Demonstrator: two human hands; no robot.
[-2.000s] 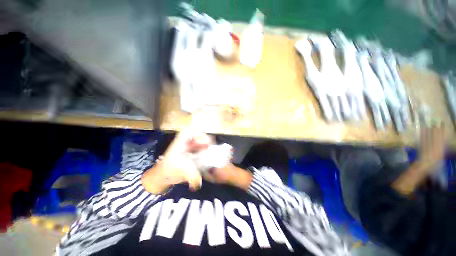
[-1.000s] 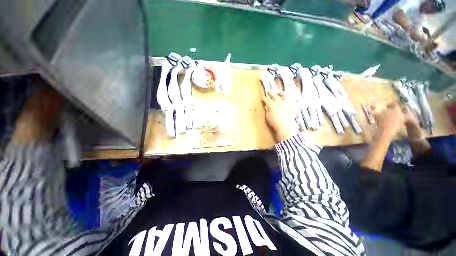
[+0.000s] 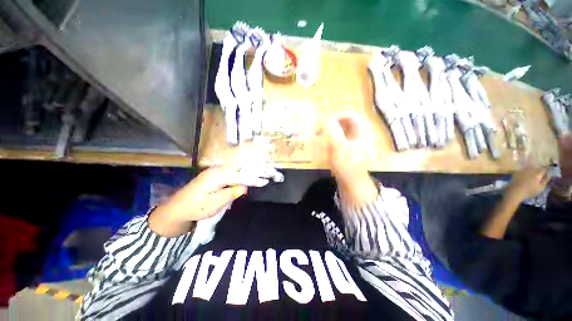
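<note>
My left hand (image 3: 210, 191) is over my lap at the bench's front edge, closed on a white limb part (image 3: 262, 175). Much of the part is hidden by my fingers or lost in glare; its small dark-marked end points right. My right hand (image 3: 351, 147) is right of it, above the bench's front part, with fingers curled; glare and blur hide whether it holds anything. Thin pale joint pins (image 3: 285, 145) lie on the bench between my hands. Long white-grey limb parts stand in a row at left (image 3: 238, 88) and in a larger row at right (image 3: 411, 100).
The grey metal heating box (image 3: 138, 69) is at left, with dark parts inside its open front. A round bowl (image 3: 280, 61) and a white bottle (image 3: 309, 63) are at the bench back. A green surface (image 3: 351, 22) lies behind. Another person's hand (image 3: 530, 183) works at right.
My left hand has come from the heating box to my lap and now holds a white part. My right hand has left the right row of limb parts and moved left over the bench.
</note>
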